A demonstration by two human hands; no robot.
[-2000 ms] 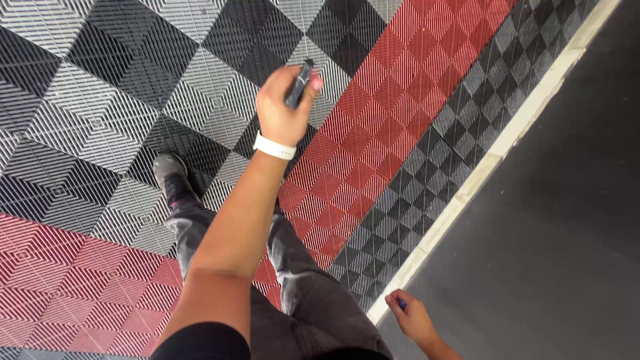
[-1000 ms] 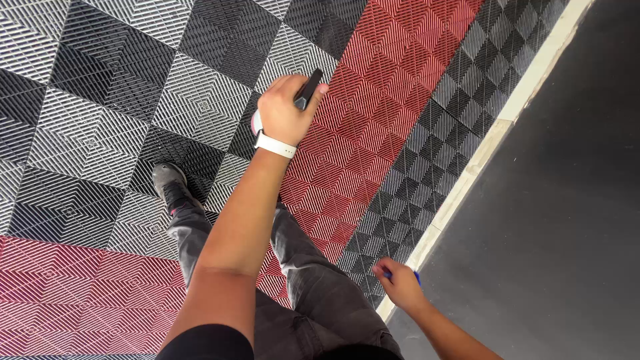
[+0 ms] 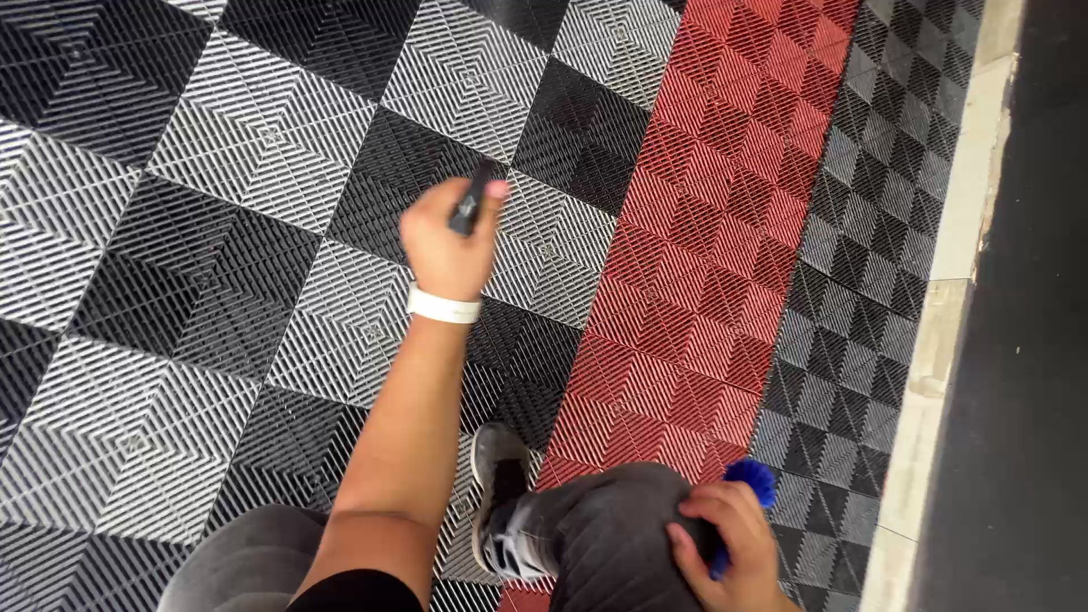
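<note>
My left hand (image 3: 450, 238), with a white band on its wrist, is stretched out over the floor. Its fingers close around a small black handheld object (image 3: 472, 197), slightly blurred, whose kind I cannot tell. Low on the right, beside my bent knee, my right hand (image 3: 731, 544) grips a brush with blue bristles (image 3: 752, 483). The bristles show above and below the fingers; a dark part of it lies within the grip, mostly hidden.
Ribbed interlocking floor tiles in black and grey (image 3: 272, 136) spread under me, crossed by a red tile strip (image 3: 688, 280). A pale edge strip (image 3: 926, 365) borders a dark smooth surface (image 3: 1020, 425) at right. My shoe (image 3: 497, 459) stands on the tiles.
The view has shifted over the floor. My right hand has come in beside my knee, and the blue bristles show much more plainly. My left hand still holds the black object.
</note>
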